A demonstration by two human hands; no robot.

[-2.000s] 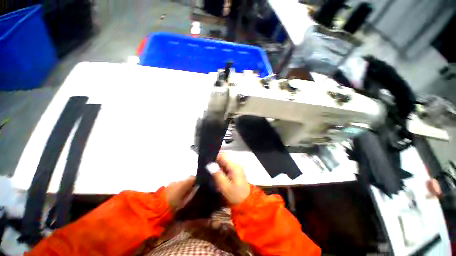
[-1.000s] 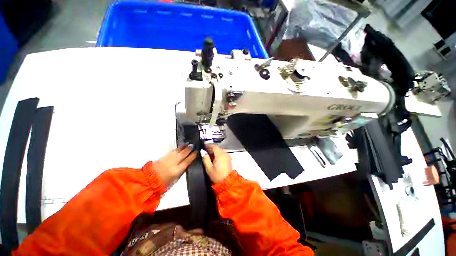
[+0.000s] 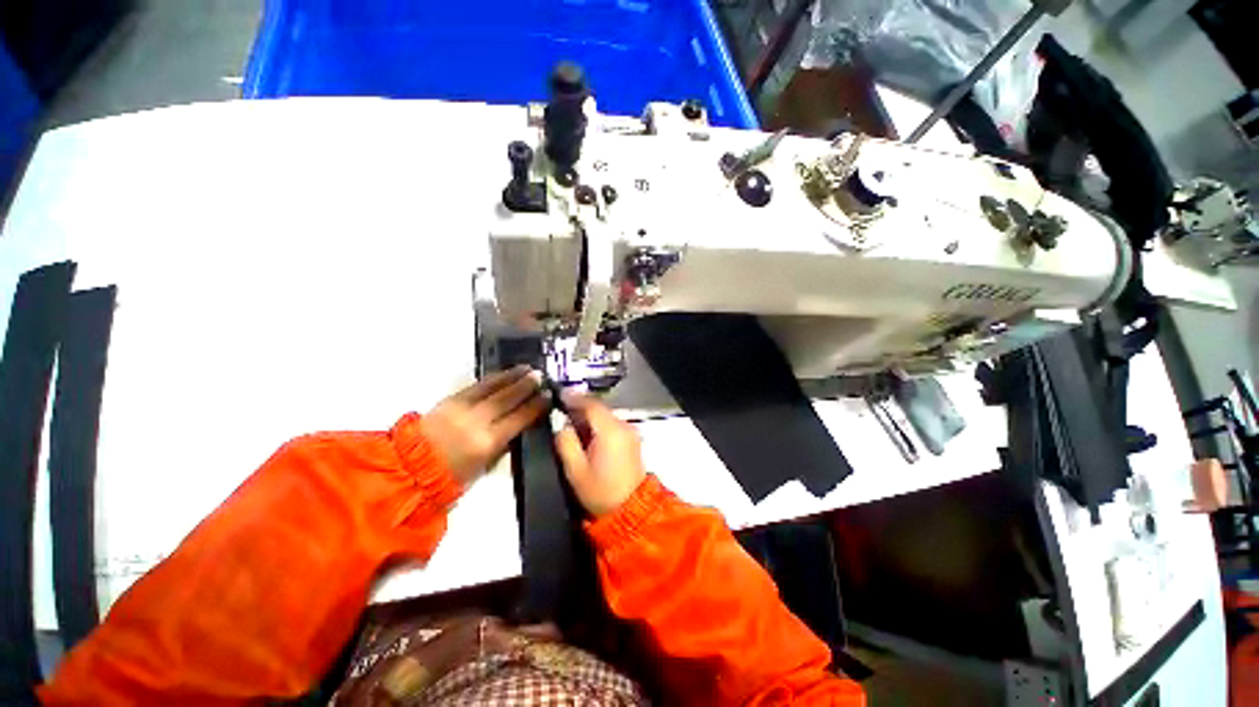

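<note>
A long black fabric strip (image 3: 547, 532) runs from the presser foot (image 3: 587, 362) of the cream-white sewing machine (image 3: 773, 235) over the table edge towards my lap. My left hand (image 3: 483, 417) lies on the strip's left side, fingertips close to the foot. My right hand (image 3: 599, 453) grips the strip's right edge just in front of the foot, thumb and fingers together; a small dark item shows at its fingers, too unclear to name. The strip's far end and the needle tip are hidden by the foot and fingers.
Two black strips (image 3: 80, 456) lie at the left of the white table (image 3: 276, 263). Black cut panels (image 3: 739, 401) lie under the machine arm, with thin metal tools (image 3: 895, 425) right of them. A blue bin (image 3: 497, 49) stands behind. Stacked black pieces (image 3: 1070, 414) lie at right.
Two seconds ago my hands held the strip near the table edge; they moved forward to the presser foot, with the strip now under it. Over the last second they stayed close to the foot.
</note>
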